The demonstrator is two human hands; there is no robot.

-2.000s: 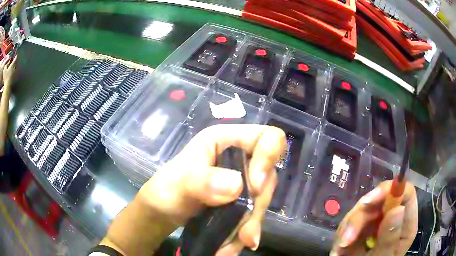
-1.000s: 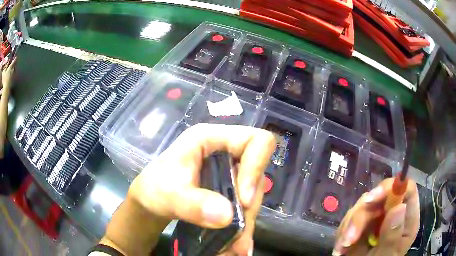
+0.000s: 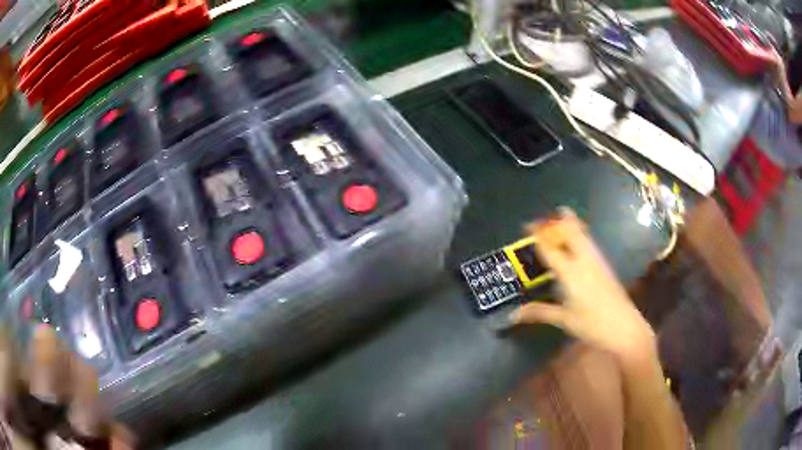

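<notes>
A small keypad phone [image 3: 492,283] with a yellow frame lies at or just above the dark green bench, keys up. My right hand [image 3: 585,286] grips its right end between thumb and fingers; the hand is blurred. My left hand [image 3: 53,387] is blurred and cut off at the lower left edge; what it holds cannot be told. A thick stack of clear blister trays [image 3: 413,198] fills the left. Its top pockets hold black handsets [image 3: 230,206] with red dots. No screwdriver can be made out.
A glossy smartphone [image 3: 508,121] lies beyond the keypad phone. A white power strip [image 3: 646,141] and tangled cables are at the upper right. Red turnover trays [image 3: 105,39] are stacked at the upper left. White paper [image 3: 65,265] lies on the blister tray. Another person's arm shows at the far right edge.
The view has swung right, so the blister trays sit further left. My right hand now holds the keypad phone; the screwdriver is out of sight. My left hand has shifted to the lower left edge.
</notes>
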